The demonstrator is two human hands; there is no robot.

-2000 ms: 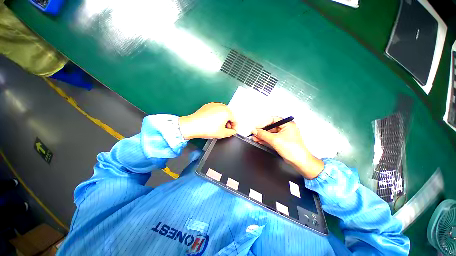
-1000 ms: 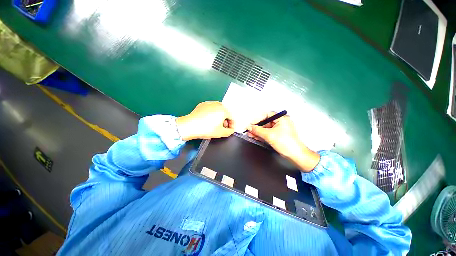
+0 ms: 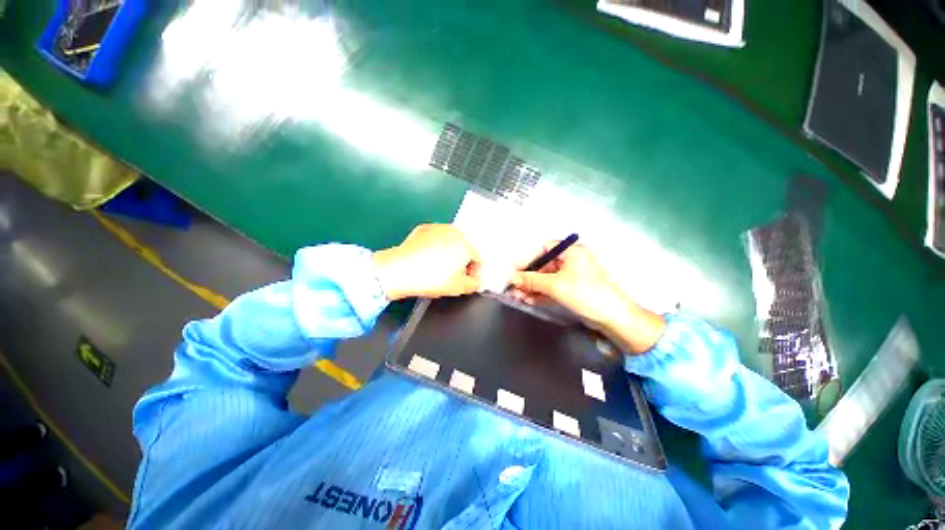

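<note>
A dark rectangular panel (image 3: 518, 352) lies tilted against my body at the bench edge, with several pale squares along its near edge and one on its face. My left hand (image 3: 433, 261) is at the panel's far left edge, fingers pinched; whether it holds a small piece cannot be seen. My right hand (image 3: 582, 290) holds a dark pen-like tool (image 3: 553, 253) over the far edge, its fingertips close to my left ones. White paper (image 3: 492, 223) lies just beyond the panel. A sheet with rows of short black strips (image 3: 483, 164) lies beyond the paper.
Striped spare sheets (image 3: 790, 300), a long whitish film strip (image 3: 870, 391) and a pale green fan (image 3: 924, 440) are at the right. Panels on white sheets (image 3: 858, 91) lie at the upper right. A blue tray (image 3: 102, 60) is at the upper left, above yellowish fabric (image 3: 52, 150).
The view has shifted, showing more of the blue tray and another panel at the top. Both hands remain at the panel's far edge, and the right still holds the tool.
</note>
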